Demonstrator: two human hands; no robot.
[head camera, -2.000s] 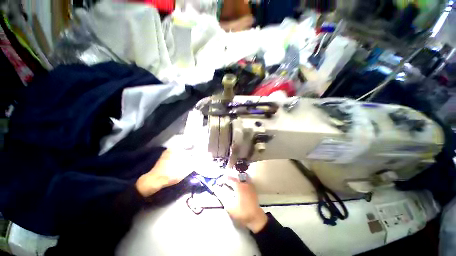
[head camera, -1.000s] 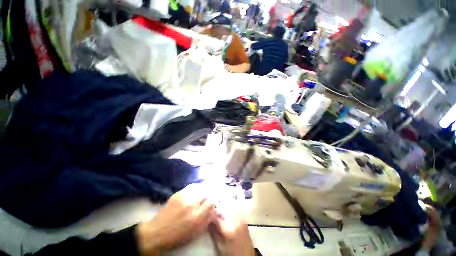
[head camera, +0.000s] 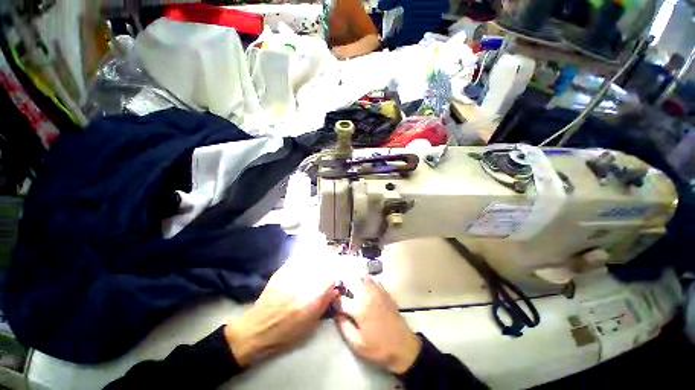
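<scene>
The cream sewing machine stands across the middle, with strong glare at its needle. A large navy garment with a white panel lies left of the needle, and its narrow end reaches into the glare. My left hand and my right hand are close together in front of the needle. Their fingertips pinch a small dark piece of the work between them. Its shape is mostly hidden by fingers and glare.
Large black shears lie on the machine bed right of my right hand. Small scissors lie on top of the machine head. White cloth is heaped behind, with a red bundle. A person's arm shows at the back.
The view has tilted down and the machine appears higher and larger. My hands have moved nearer the needle in the picture, and the small dark piece now shows between my fingertips.
</scene>
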